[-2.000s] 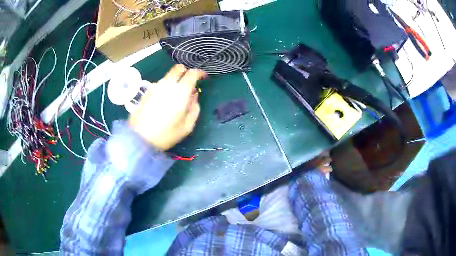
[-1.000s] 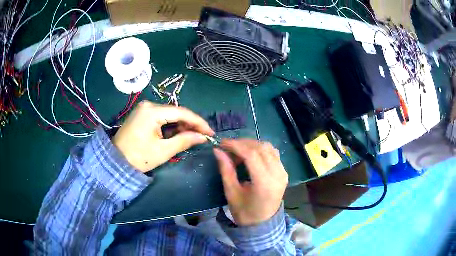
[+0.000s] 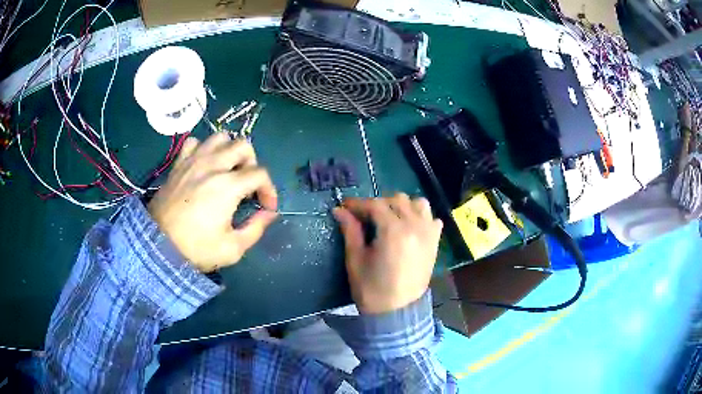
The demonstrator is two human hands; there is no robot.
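Observation:
My right hand holds a small silver connector between thumb and finger at the front edge of the dark, ragged holding block. My left hand is left of the block, thumb and forefinger pinched on a thin silver strand, likely solder wire, which points right over the mat. The fingertips hide its near end. A few loose connectors lie beside the white solder spool.
A fume fan stands behind the block. The iron stand with a yellow sponge is at the right, before a black soldering station. Red and white cables lie left. A cardboard box is at the back.
My hands were together over a small connector and are now apart. My right hand has brought the connector to the block's edge. My left hand has moved left and now holds the thin strand.

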